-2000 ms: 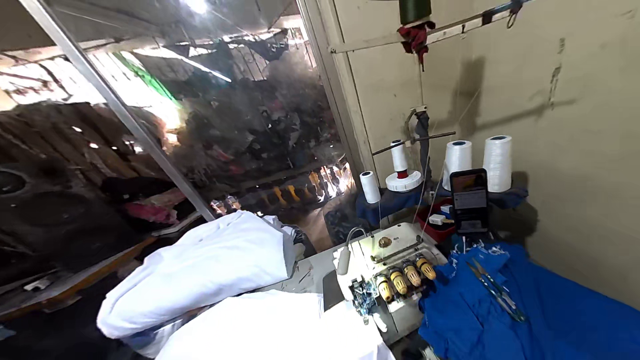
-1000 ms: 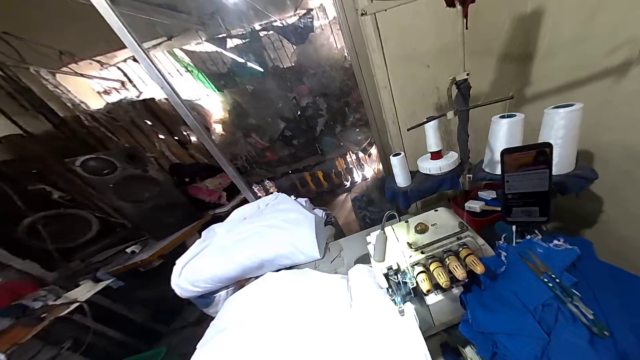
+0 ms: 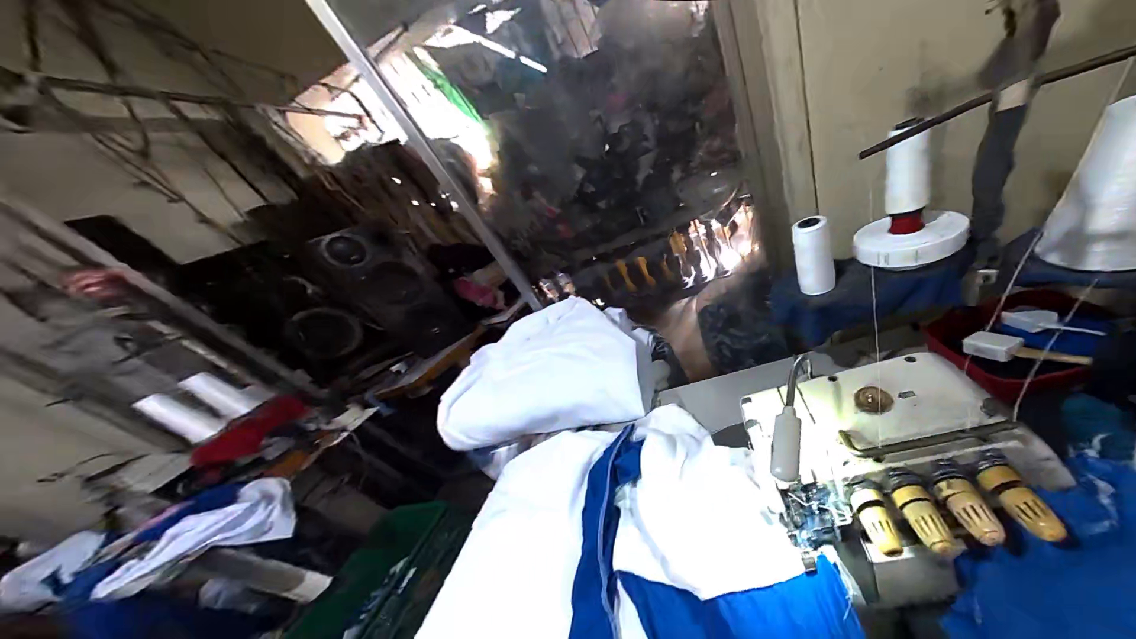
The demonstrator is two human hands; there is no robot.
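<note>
Neither of my hands shows in the head view. White cloth with blue parts [image 3: 541, 532] lies in front of the overlock sewing machine [image 3: 923, 399], its blue edge reaching the needle and presser foot area. Behind it sits a bundle of white cloth [image 3: 550, 382]. A small lamp [image 3: 785, 444] on a bent neck lights the machine's left end. Several yellow tension dials [image 3: 958, 508] line the machine's front. Blue cloth [image 3: 1047, 577] lies at the lower right.
White thread cones [image 3: 1096, 195] and a small spool [image 3: 813, 256] stand behind the machine. Beside them is a red tray [image 3: 958, 351] with brushes. At left are a green crate [image 3: 382, 564], a pile of blue and white cloth [image 3: 204, 532] and loudspeakers [image 3: 355, 293].
Blue parts of the white cloth now show in front of the machine, where only white showed before. The view has swung left and closer, leaving the phone and scissors out of frame.
</note>
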